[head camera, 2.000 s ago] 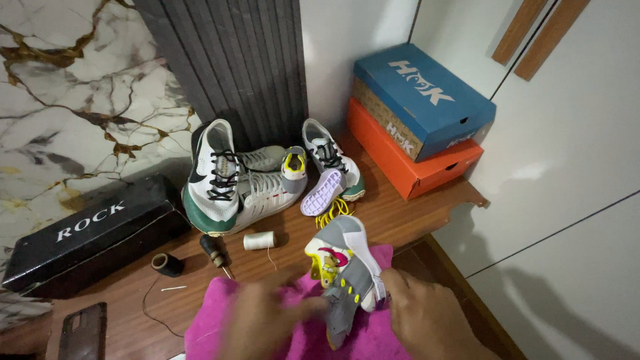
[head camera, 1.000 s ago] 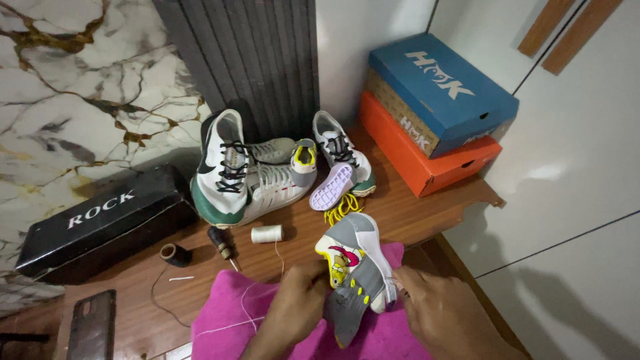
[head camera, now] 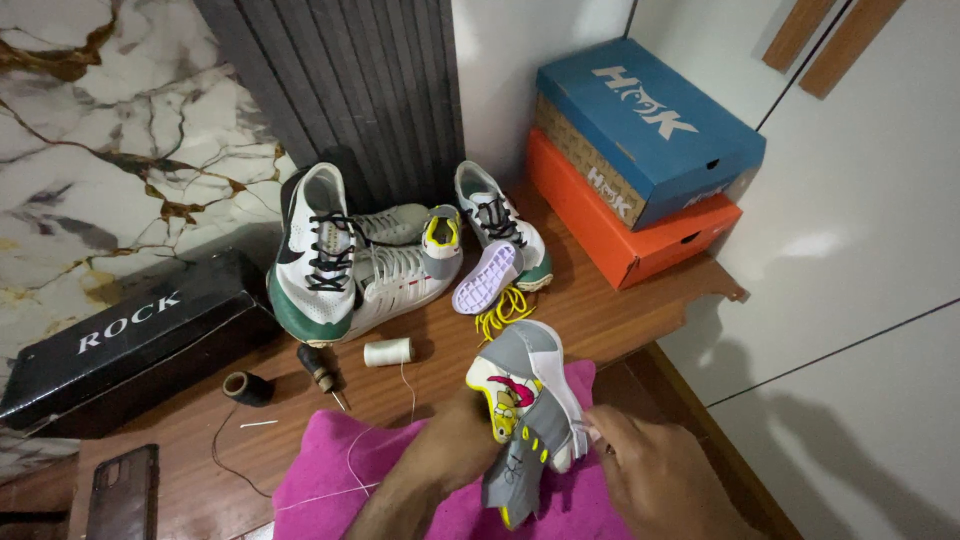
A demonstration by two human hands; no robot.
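A small grey, white and yellow shoe is over the pink cloth, its tongue hanging toward me. My left hand grips the shoe at its opening, the fingers partly hidden inside. My right hand pinches at the white sole edge near one end; whether a needle or thread is between its fingers cannot be told. White thread from a spool runs down to the cloth. Left of the spool lies an awl with a dark handle, near a dark thread spool and a thin white stick.
Behind stand white-green sneakers, grey-white sneakers, a small shoe, a lilac sole and yellow laces. A black box is left; blue and orange boxes are right. A phone lies front left.
My left hand has moved from in front of the shoe to its opening and holds it. My right hand stays by the sole. The view has shifted slightly.
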